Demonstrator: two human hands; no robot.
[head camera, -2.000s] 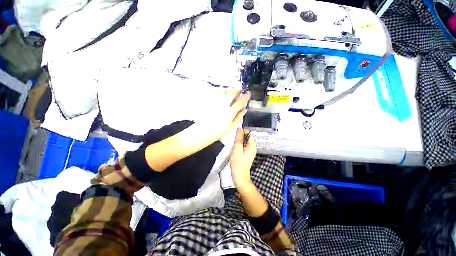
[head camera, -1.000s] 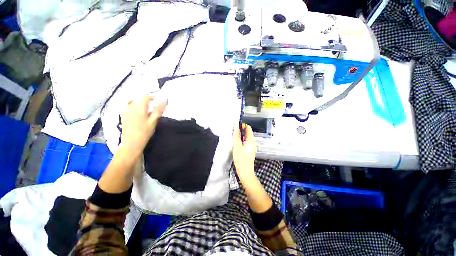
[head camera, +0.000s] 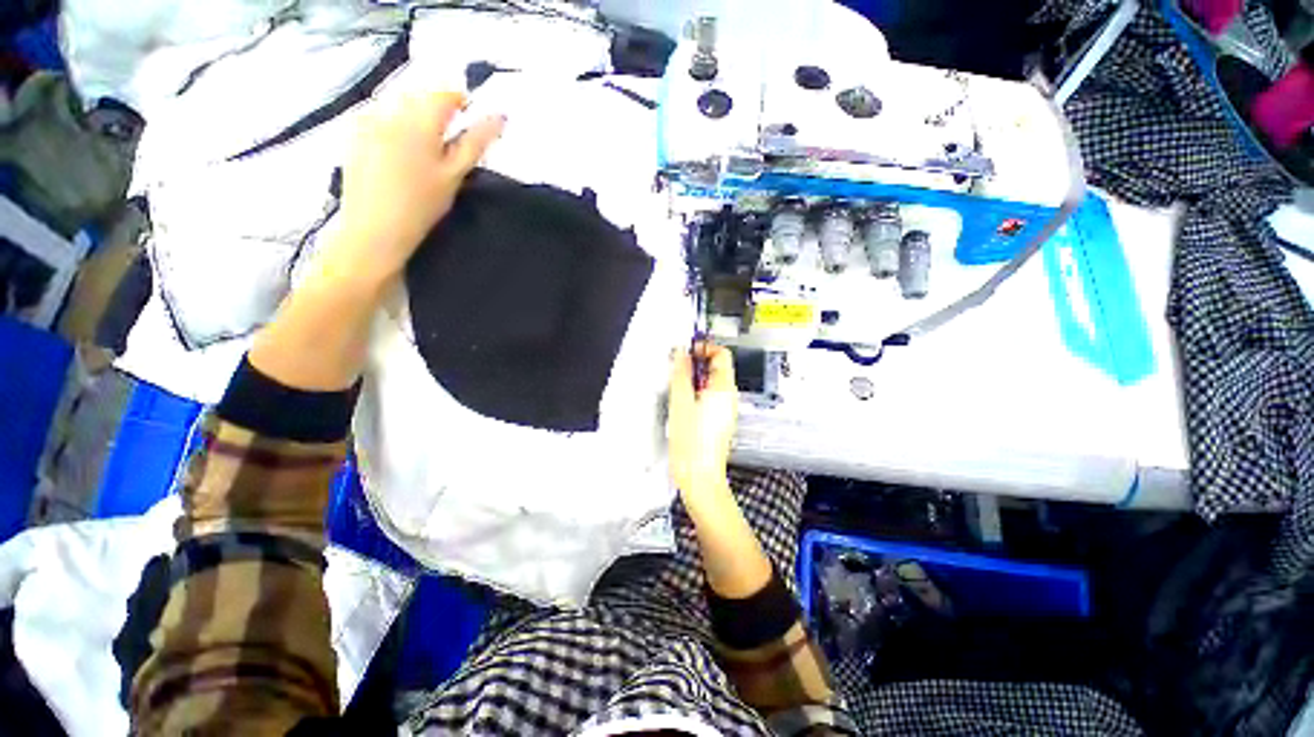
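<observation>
A white garment panel (head camera: 490, 497) with a dark seam edge lies left of the overlock machine (head camera: 894, 123), its right edge at the presser foot area (head camera: 725, 259). A black fabric piece (head camera: 530, 310) lies on it. My left hand (head camera: 408, 166) rests on the panel's upper left, thumb and fingers apart at the black piece's upper edge; whether it pinches cloth is unclear. My right hand (head camera: 702, 410) is below the needle area at the panel's right edge, fingers closed on a small dark tool (head camera: 702, 366), perhaps thread snips.
More white panels (head camera: 231, 216) cover the table at the left. White and black panels (head camera: 58, 590) lie at lower left near blue material (head camera: 152, 446). A blue bin (head camera: 944, 569) holds dark scraps below the table. Checked fabric (head camera: 1247, 317) hangs at the right.
My left hand has moved up and away from me, and the panel with the black piece has shifted the same way. My right hand has stayed near the needle area.
</observation>
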